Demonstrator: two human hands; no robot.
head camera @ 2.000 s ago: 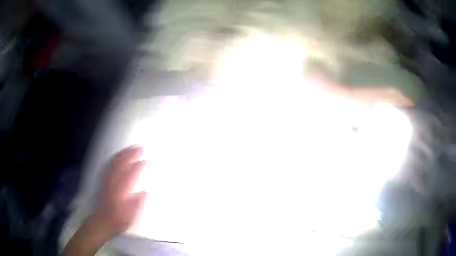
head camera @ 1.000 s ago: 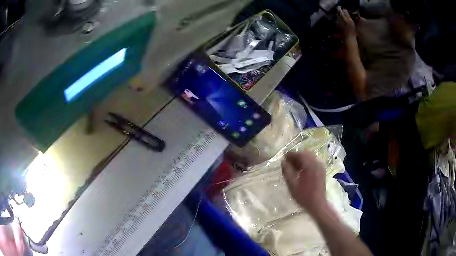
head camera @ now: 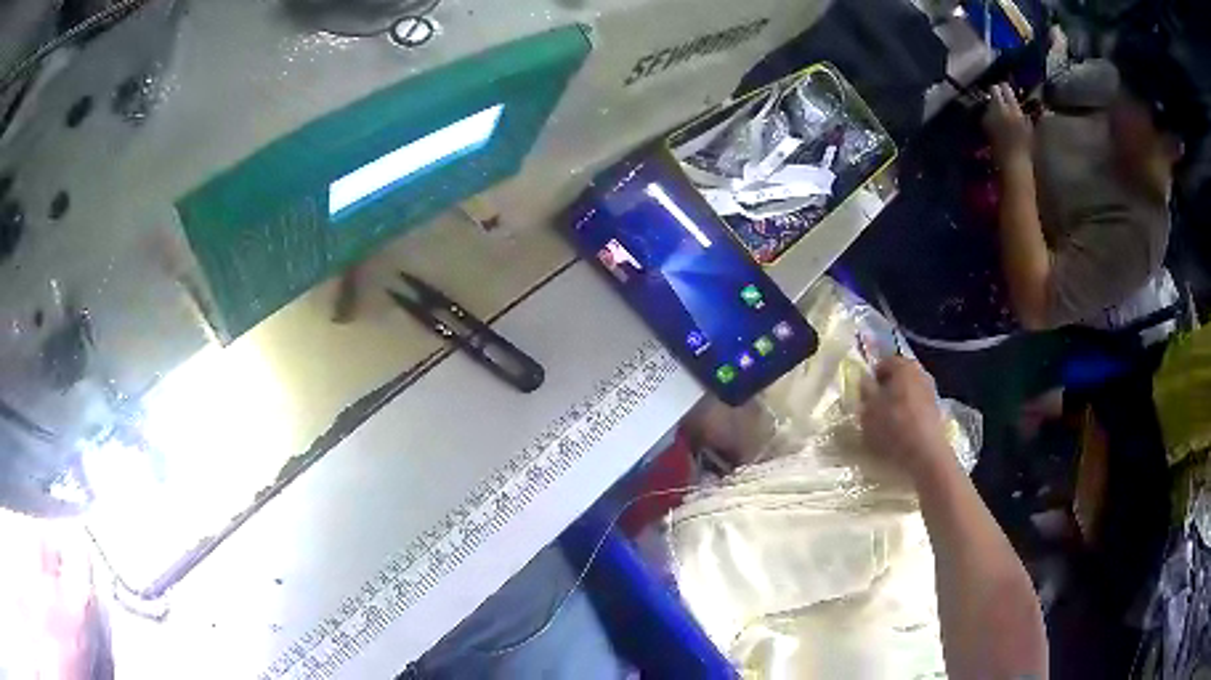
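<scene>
My right hand (head camera: 906, 409) is at the right, beyond the table edge, with bent fingers closed on the upper part of a shiny cream fabric bundle (head camera: 797, 545); the fingertips are small and partly hidden. The bundle lies beside the table, with clear wrapping around its upper end. A pinkish, bleached-out shape, possibly my left hand (head camera: 47, 598), is cut off at the lower left edge. Its fingers and anything it holds cannot be made out.
Black thread snips (head camera: 468, 332) lie on the pale table near the printed ruler (head camera: 531, 452). A lit smartphone (head camera: 697, 286) and a yellow-edged scrap tray (head camera: 892, 157) are to their right. The green control panel (head camera: 279, 219) is at upper left. Another person (head camera: 1096, 199) sits at upper right.
The view has swung from the glaring sewing area to the table's right end. Since the middle frame, my right hand has moved farther up the bundle and the wrapping has shifted.
</scene>
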